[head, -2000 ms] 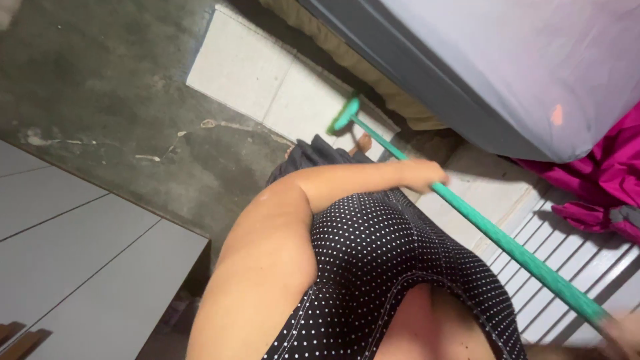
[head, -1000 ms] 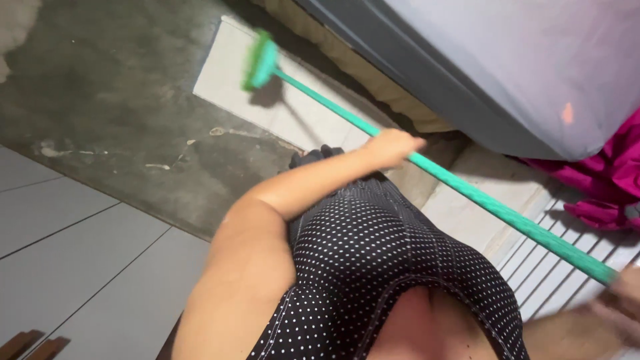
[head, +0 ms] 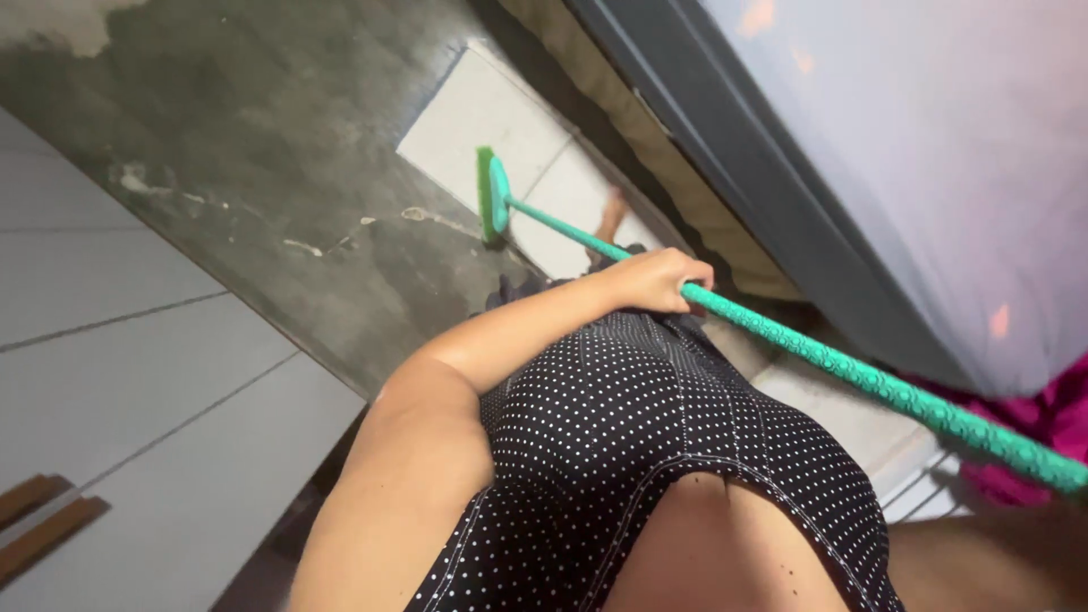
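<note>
My left hand (head: 667, 280) is closed around the green patterned handle of a broom (head: 816, 353), roughly midway along its visible length. The broom's turquoise head with green bristles (head: 491, 195) is at the far end, over the border between white floor tiles and dark concrete. From there the handle slants down to the right edge of the view. My right arm shows at the lower right, but its hand is outside the view. One bare foot (head: 612, 212) is on the tiles, just right of the broom head.
A grey bed-like edge (head: 722, 127) with a pale sheet (head: 918, 153) slopes across the upper right, tan fabric (head: 680, 161) beneath it. Magenta cloth (head: 1062, 416) hangs near white slats (head: 922, 493). Grey panelled furniture (head: 127, 340) with brown handles stands left, beside stained concrete floor (head: 297, 153).
The broom head swung outward over the tiles away from the feet, then came back toward them. My left hand has kept its hold. My right hand, partly seen at the edge before, is out of view.
</note>
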